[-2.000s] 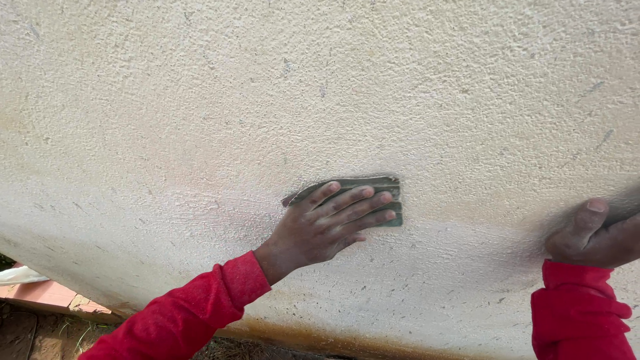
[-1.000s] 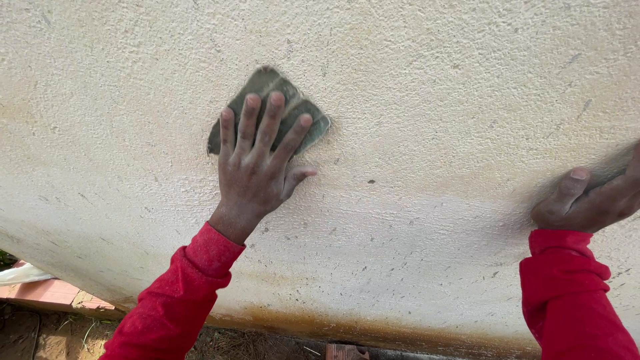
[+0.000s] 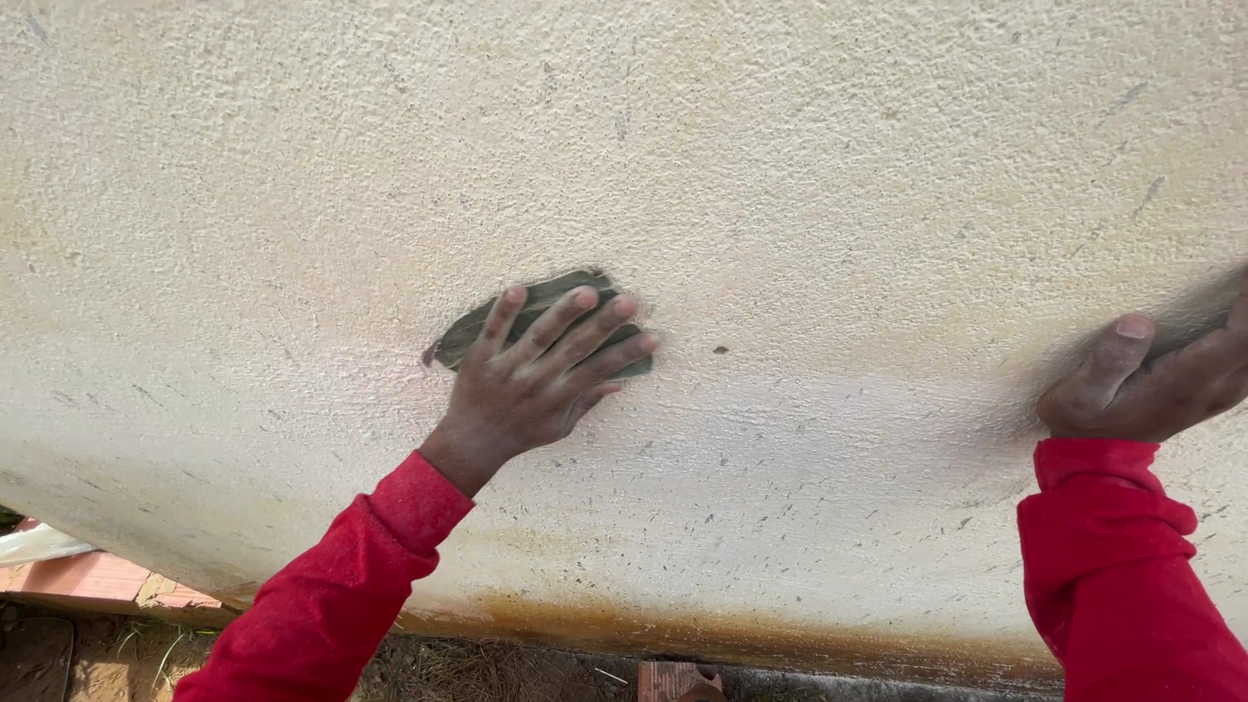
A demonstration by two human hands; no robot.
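A dark green, sheet-like pad [image 3: 546, 302], perhaps sandpaper or a leaf-like abrasive piece, lies flat against a rough cream-painted wall [image 3: 780, 195]. My left hand [image 3: 536, 370] presses on it with spread fingers, its palm hiding part of the pad. At the right edge, my right hand [image 3: 1146, 375] rests against or very near the wall, its thumb up and its fingers partly out of view. No object shows in it. Both arms wear red sleeves.
Brown stains run along the wall's lower edge. Below lie bare soil with dry grass [image 3: 478, 673] and a piece of red brick [image 3: 673, 681]. At the lower left are reddish blocks [image 3: 107, 580] with a whitish sheet [image 3: 39, 544] on them.
My left hand and the pad first went up and left across the wall, then came back down and right. My right hand has stayed at the right side.
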